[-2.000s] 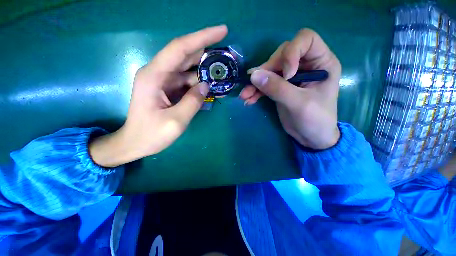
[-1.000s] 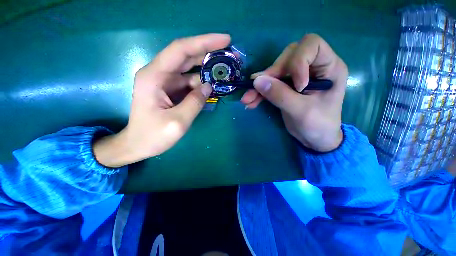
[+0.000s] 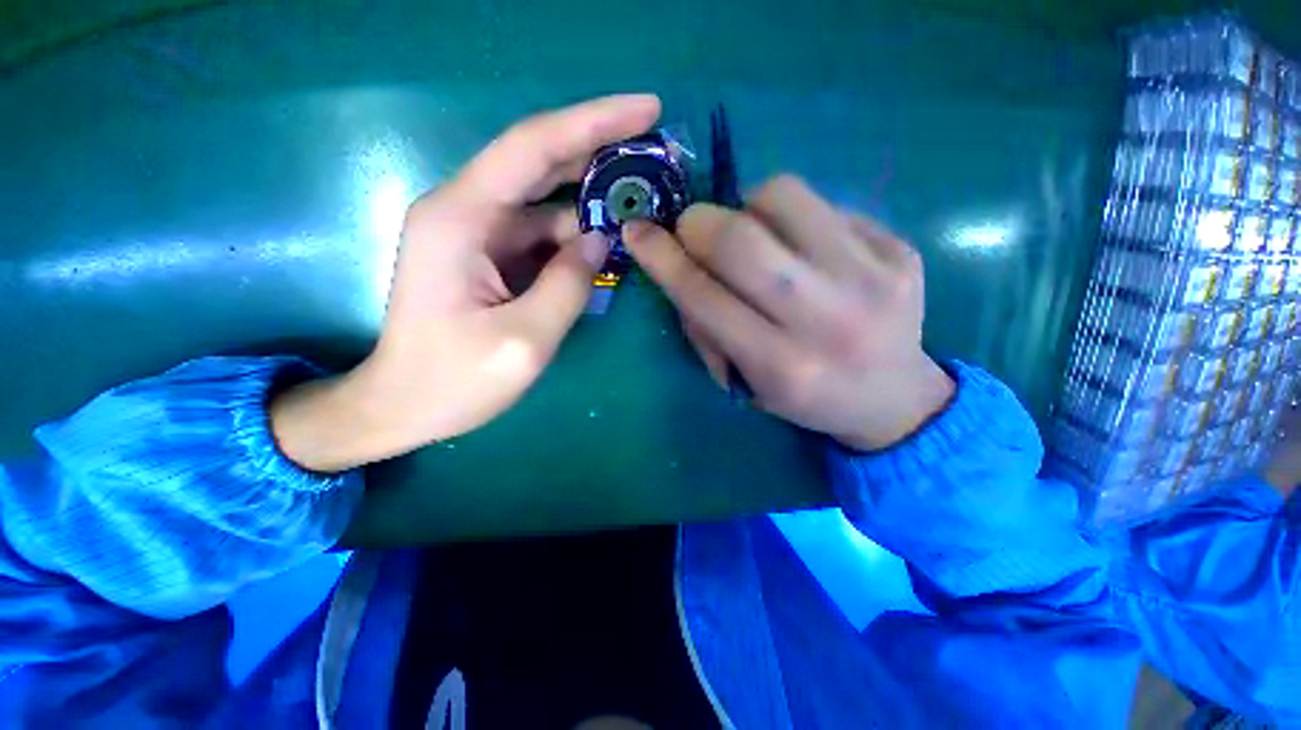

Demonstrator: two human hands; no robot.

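A round black watch case assembly [image 3: 629,183] with a shiny rim and a pale ring at its centre is held above the green bench. My left hand [image 3: 478,292] grips its left and lower-left edge between thumb and fingers. A small yellow and grey flex tab [image 3: 605,290] hangs off its lower edge. A clear film flap shows at its upper right. My right hand [image 3: 792,307] covers the lower right of the case with a fingertip on it. Black tweezers [image 3: 723,157] are tucked in my right hand, their two prongs pointing up and away from the case.
A tall stack of clear blister trays [image 3: 1191,285] with white and yellow pieces stands at the right. The glossy green bench [image 3: 571,471] lies under my hands, its front edge near my body. Part of another person's arm shows at the lower right.
My right hand has turned over and moved left onto the case. The tweezers have swung from pointing at the case to pointing up. My left hand still holds the case in nearly the same place.
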